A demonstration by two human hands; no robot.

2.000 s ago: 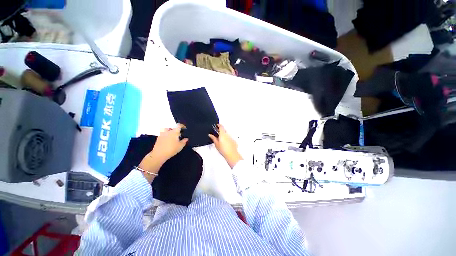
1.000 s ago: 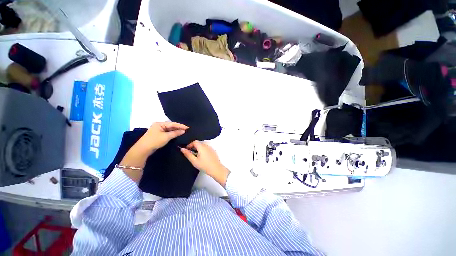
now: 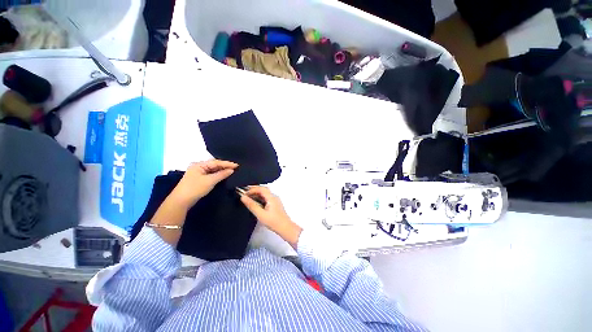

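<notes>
A matte black fabric piece (image 3: 243,142) lies on the white table in front of me, its lower part near my fingers. More black fabric (image 3: 217,224) lies nearer my body, partly under my left forearm. My left hand (image 3: 206,180) is at the edge where the pieces meet, thumb and fingertips together; the fabric between them is too small to make out. My right hand (image 3: 263,204) is just right of it and holds a small thin metallic tool, like thread snips (image 3: 242,191), its tip over the black fabric.
A blue JACK plate (image 3: 133,165) and a grey machine part (image 3: 32,188) are at left. A white sewing machine head (image 3: 422,204) is at right. A white trough (image 3: 188,45) with spools and scraps runs along the back. A red stool (image 3: 55,311) stands at lower left.
Since two seconds ago my hands have come together lower on the fabric, and the upper piece has turned and shifted slightly. Over the last second the hands keep nearly the same pose.
</notes>
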